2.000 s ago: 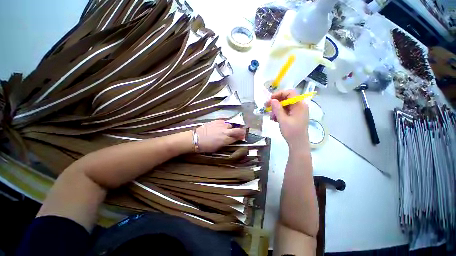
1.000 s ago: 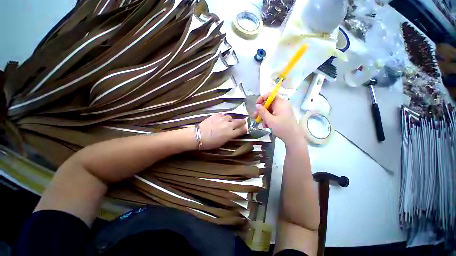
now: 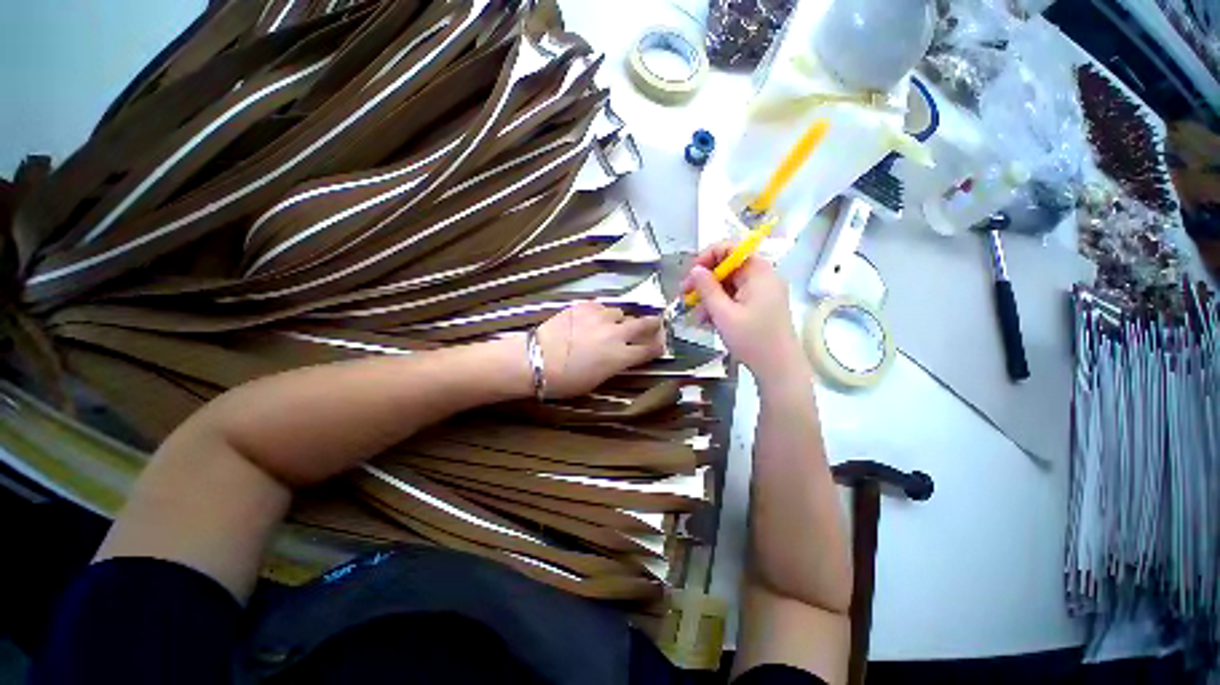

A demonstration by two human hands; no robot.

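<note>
A large fanned bundle of brown straps with white edges covers the left and middle; its pale ends point right. My left hand lies flat on the straps, fingertips on a strap end. My right hand grips the yellow glue brush like a pencil, its tip down at the strap end beside my left fingertips. The exact contact is too small to tell. A second yellow brush stands in the glue pot. A dark work board lies under the lower strap ends.
Masking tape rolls lie right of my right hand and at the top. A hammer lies beside my right forearm, a black-handled tool farther right. Grey-white strips are stacked far right. A white bottle and plastic bags are at the back.
Since two seconds ago, my right hand has brought the brush from beside the glue pot down and left to the strap end. My left hand has stayed nearly in place.
</note>
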